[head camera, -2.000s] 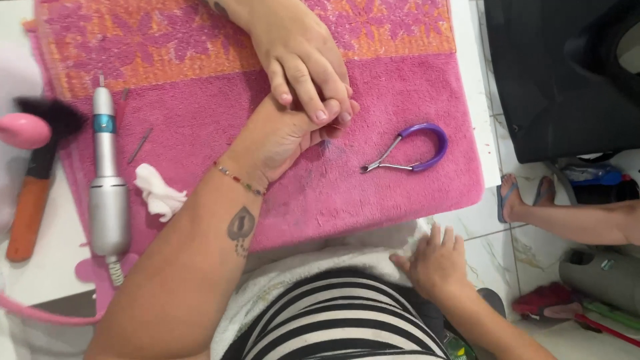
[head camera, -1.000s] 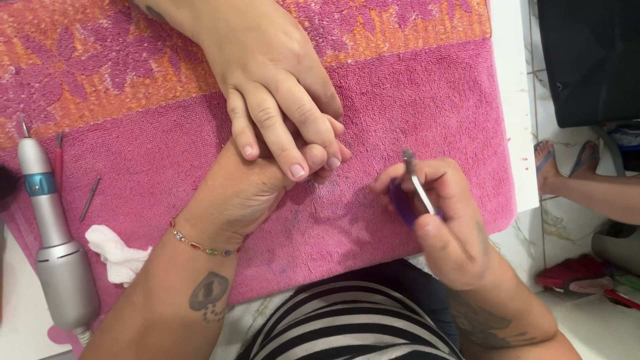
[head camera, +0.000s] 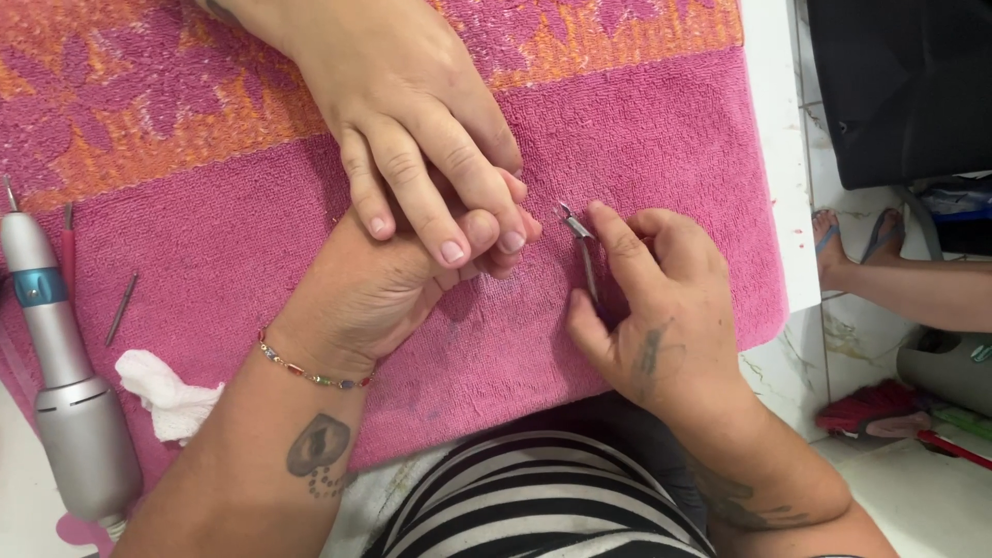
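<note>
Another person's hand (head camera: 418, 139) reaches in from the top, palm down, over the pink towel (head camera: 666, 155). My left hand (head camera: 411, 279) is under its fingers and holds them, with my thumb against one finger. My right hand (head camera: 659, 302) grips a cuticle nipper (head camera: 577, 229), its metal jaws pointing up and left, a short way right of the held fingertips. Most of the nipper's handles are hidden in my palm. At the left, an electric nail drill handpiece (head camera: 70, 372) lies on the towel, near a thin metal bit (head camera: 122, 310) and a crumpled white wipe (head camera: 170, 395).
A thin red-handled tool (head camera: 68, 256) lies beside the drill. The white table's edge (head camera: 798, 232) runs along the right of the towel. Past it are a black chair or bag (head camera: 907, 85), a person's sandalled feet (head camera: 860, 232) and a grey container (head camera: 945, 368) on the tiled floor.
The nipper, lying on the towel two seconds ago, is in my right hand, which has come up from near my lap. My left hand stays on the other person's fingers. The view is closer.
</note>
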